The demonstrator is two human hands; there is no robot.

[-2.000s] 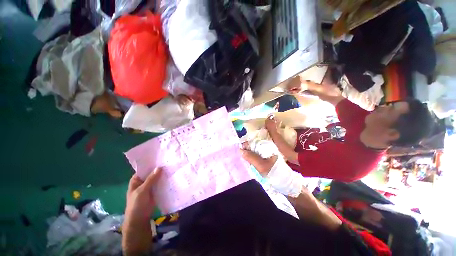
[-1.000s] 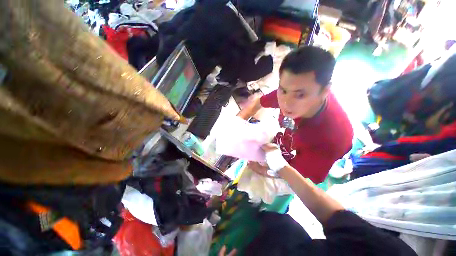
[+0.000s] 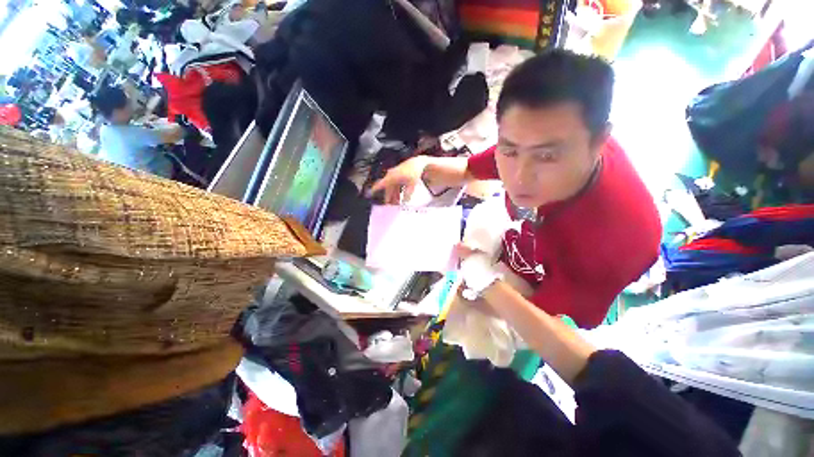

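Observation:
A pale pink paper sheet (image 3: 412, 237) is held out over the computer desk, in front of the person in red. My right hand (image 3: 468, 264) grips its right edge. White cloth is wrapped around my right wrist, and my black sleeve comes in from the lower right. The writing on the sheet is washed out and cannot be read. My left hand is not in view. Soft cream cloth (image 3: 482, 330) hangs just below my wrist, at the seated person's lap.
The person in red (image 3: 589, 232) looks down, one hand stretched over the desk beyond the sheet. A lit monitor (image 3: 308, 170) stands on the desk (image 3: 344, 303). Brown textured cloth (image 3: 134, 268) fills the near left. Black and red bags (image 3: 277, 428) lie below. White striped cloth (image 3: 741, 330) is at right.
The sheet went from both my hands to my right hand alone and moved forward over the desk. My left hand left the picture. The view turned, and the seated person's hand reached out further.

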